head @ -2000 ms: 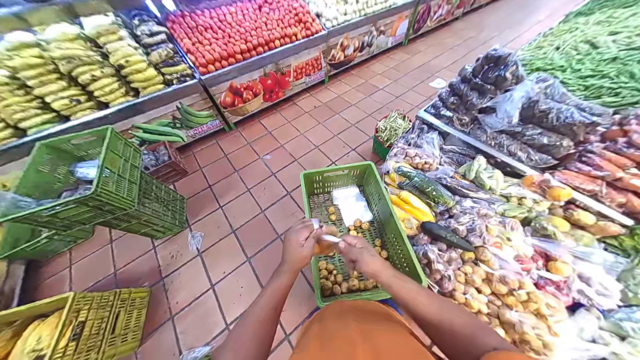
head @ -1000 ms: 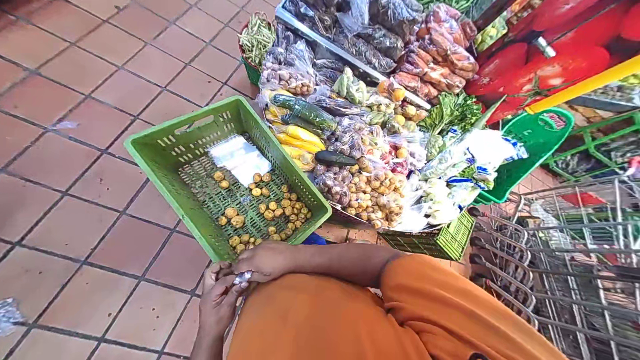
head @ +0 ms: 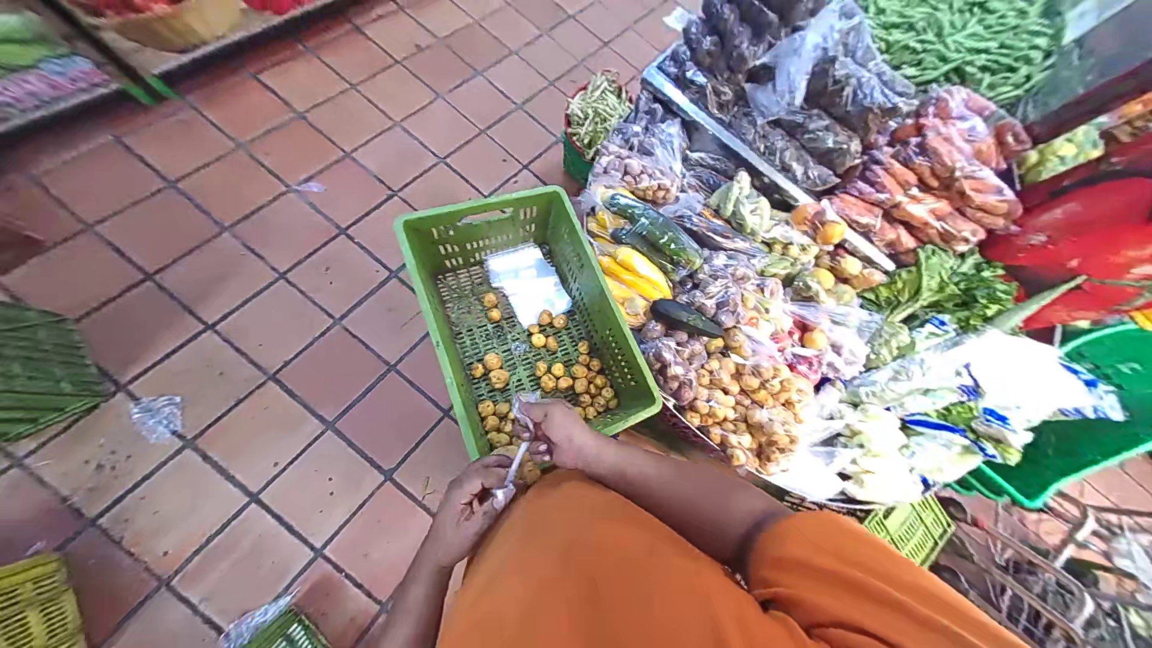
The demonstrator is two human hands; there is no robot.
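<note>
My left hand (head: 468, 506) and my right hand (head: 556, 434) are near each other over the near end of a green plastic crate (head: 429, 335). A thin twisted strip of clear plastic (head: 515, 466) stretches between them, its ends pinched in the fingers of both. Small round yellow potatoes (head: 576, 371) lie loose on the crate's slatted bottom, mostly in the near half. A stack of clear plastic bags (head: 531, 279) lies flat at the crate's far end. Whether anything hangs from the strip is hidden by my hands and orange shirt.
Bagged produce is heaped right of the crate: yellow squash (head: 634, 270), a dark zucchini (head: 686, 318), bagged potatoes (head: 747, 405). Behind stands a small basket of pods (head: 598, 112). Crumpled plastic (head: 157, 418) lies on the tiles, and a green crate (head: 45, 369) stands at the left.
My hands have moved from beside the crate's near edge to over its near end, and have drawn apart with the plastic strip between them. The view has swung noticeably.
</note>
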